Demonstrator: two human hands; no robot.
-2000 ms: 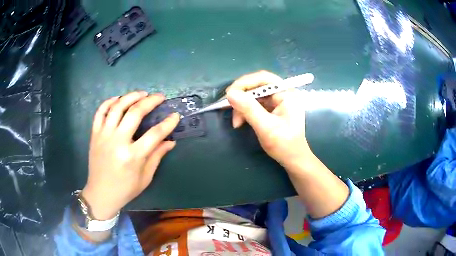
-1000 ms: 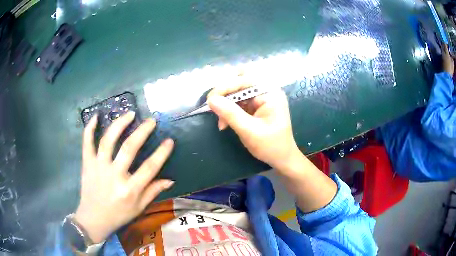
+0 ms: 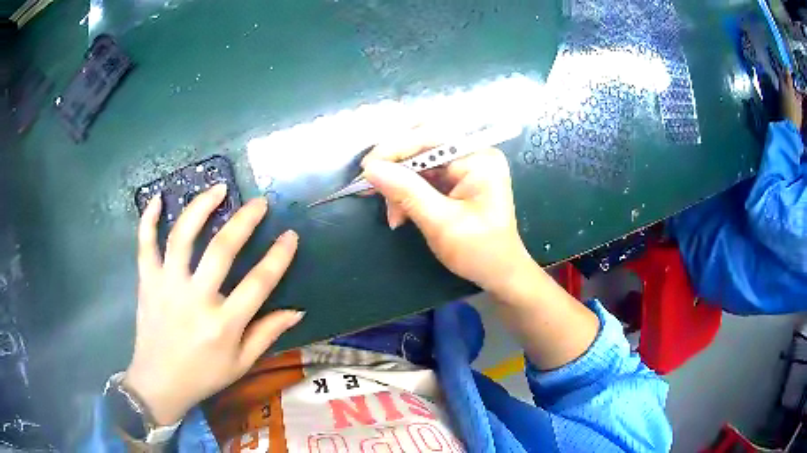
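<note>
My left hand [image 3: 199,305] lies with fingers spread over a flat black part [image 3: 212,173] on the green bench top; the fingers hide much of the part. Its upper edge and several round recesses show. My right hand [image 3: 460,212] holds silver tweezers [image 3: 434,159] with a row of holes along the handle. The tip points left, at the bench top between the black part and my right hand. I cannot tell if a piece is at the tip. A long glossy strip [image 3: 310,146] with strong glare lies beyond the tweezers, its left end near a small ring outline.
Another black part [image 3: 94,87] lies at the upper left. Shiny sheets with ring patterns [image 3: 611,106] lie at the right. A person in a blue sleeve [image 3: 783,203] sits at the right edge by a red stool [image 3: 677,310]. The bench edge [image 3: 389,317] runs below my hands.
The view has swung right, bringing the strip and ring sheets into view. The tweezer tip has left the black part and is over the bench top. My left hand stays on the part.
</note>
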